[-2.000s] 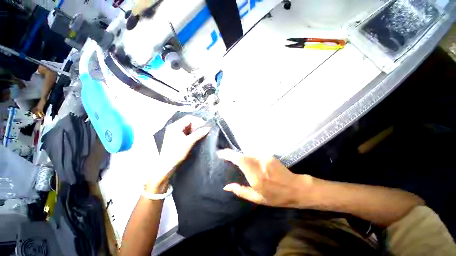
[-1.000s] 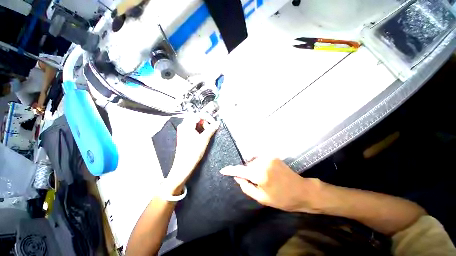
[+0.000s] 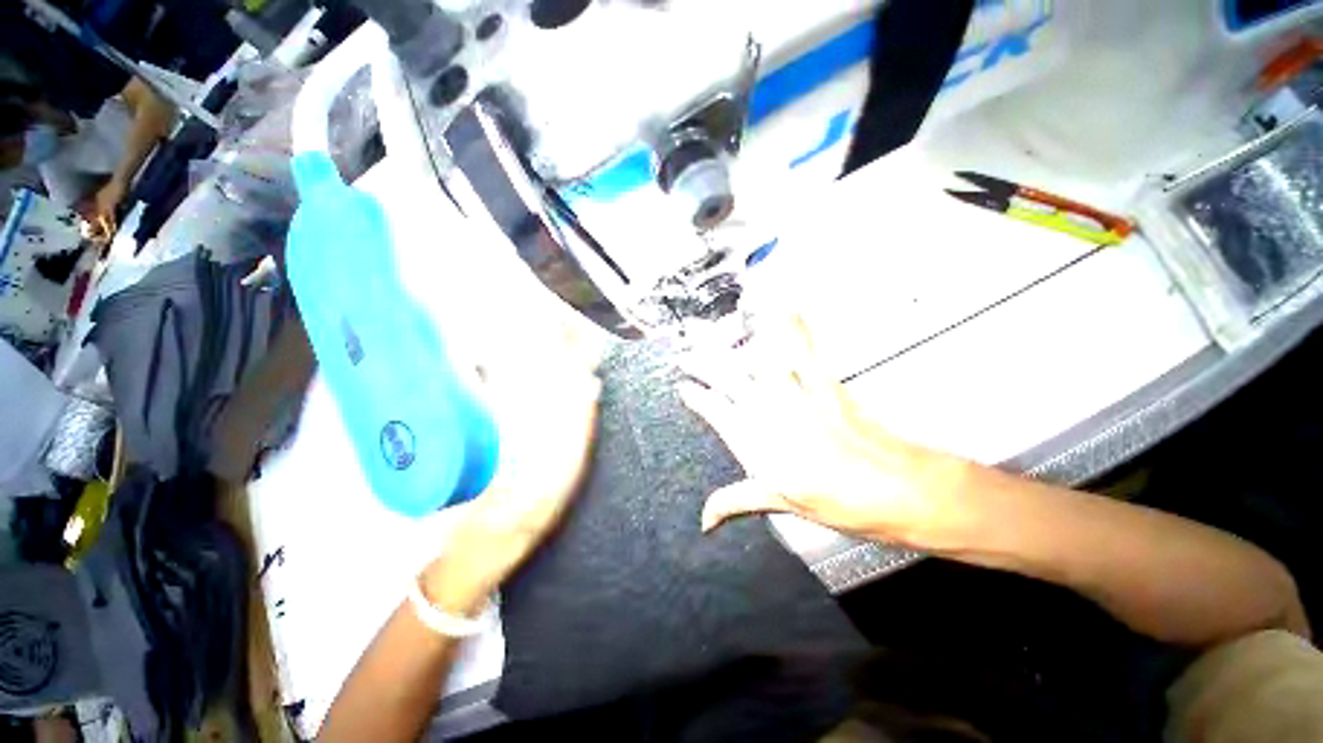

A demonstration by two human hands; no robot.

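Observation:
A dark grey fabric panel (image 3: 653, 537) lies on the white table under the sewing machine's presser foot (image 3: 704, 298), and its near end hangs over the front edge. My left hand (image 3: 537, 436) rests along the panel's left edge, its fingers washed out by glare. My right hand (image 3: 798, 436) lies on the panel's right edge close to the presser foot, thumb spread from the fingers. Both hands look flat on the cloth, not closed on it. The needle point is too bright and small to make out.
A light-blue paddle (image 3: 385, 349) stands left of the needle. Thread snips (image 3: 1042, 208) and a clear tray (image 3: 1255, 218) lie to the right. A black strap (image 3: 907, 80) hangs over the machine head. Grey cut pieces (image 3: 182, 349) are heaped at left. A person's arm (image 3: 128, 153) shows far left.
The view has shifted, moving the machine rightward in the picture. My right hand has moved up close to the presser foot. My left hand has drawn back from it to the panel's left edge.

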